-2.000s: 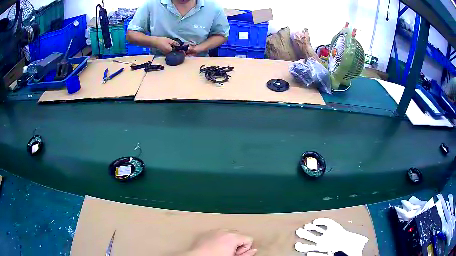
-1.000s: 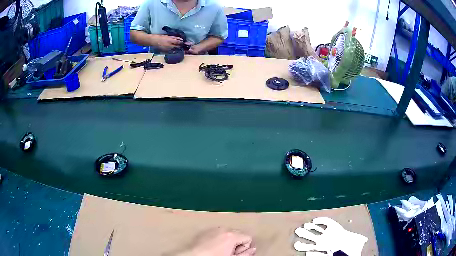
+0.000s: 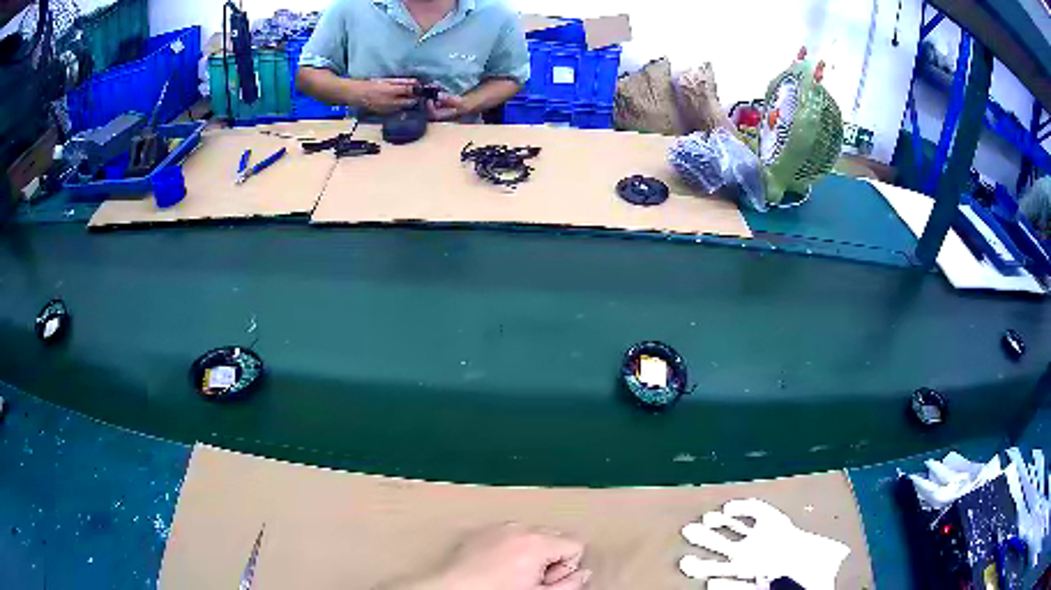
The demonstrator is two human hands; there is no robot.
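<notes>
My left hand (image 3: pixel 513 560) rests at the bottom middle edge, coming in from the lower left, partly cut off and slightly blurred. Its fingers are curled closed and nothing shows in it. It lies over the tan cardboard mat (image 3: pixel 334 507). My right hand is not in view. A slim, pointed metal tool, perhaps tweezers (image 3: pixel 251 559), lies on the mat left of my hand. A white knit glove (image 3: pixel 766 544) lies flat on the mat to the right, with a dark patch at the bottom edge.
The green conveyor (image 3: pixel 461 432) carries spaced black round housings, one at left (image 3: pixel 227 373) and one right of centre (image 3: pixel 653 375). A black box with a red light (image 3: pixel 968 530) stands at right. Across the belt, a person (image 3: pixel 421 58) handles a black part behind pliers (image 3: pixel 259 165) and cables (image 3: pixel 499 164).
The housings on the belt have moved left. The person opposite has shifted their hands on the black part. My left hand has stayed in place.
</notes>
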